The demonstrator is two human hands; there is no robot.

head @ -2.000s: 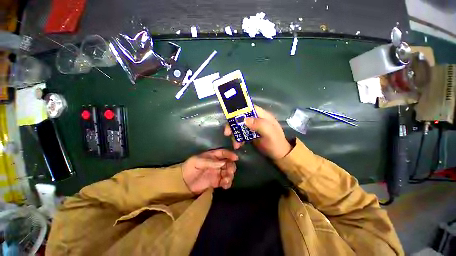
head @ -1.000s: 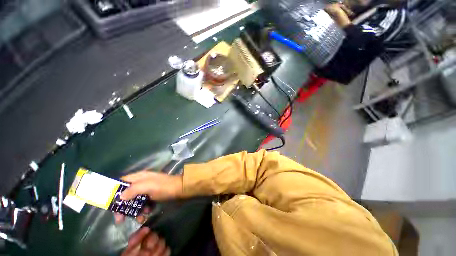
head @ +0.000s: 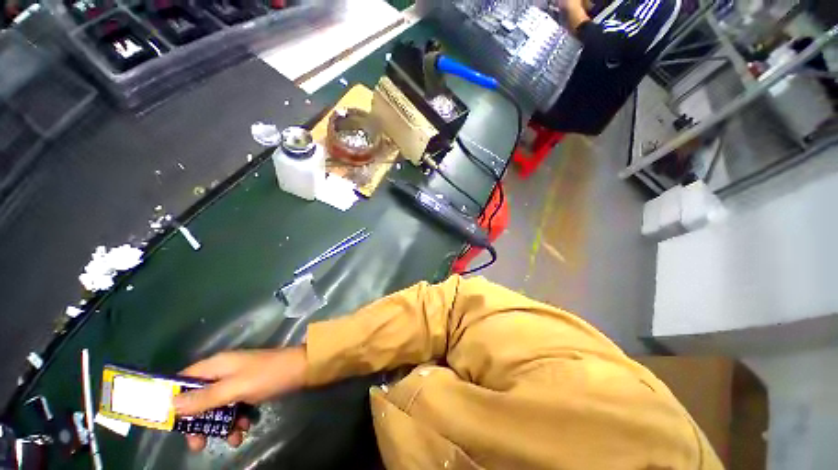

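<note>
A keypad phone (head: 140, 400) with a yellow edge and a bright white screen is at the lower left, over the dark green mat (head: 220, 275). My right hand (head: 241, 384) holds it around the keypad end, with the thumb across the area between screen and keys and fingertips below. A small white label (head: 112, 423) lies beside the phone's lower edge. My left hand is out of the picture.
Tweezers (head: 333, 252) and a small clear bag (head: 301, 296) lie beyond my right forearm. A solvent bottle (head: 299, 165), soldering station (head: 413, 119) and thick black tool (head: 441, 213) stand or lie farther right. A person (head: 611, 64) is at the top.
The view has swung to the right. The phone's screen has gone from dark to lit white. My left hand has dropped out of view; my right hand still holds the phone.
</note>
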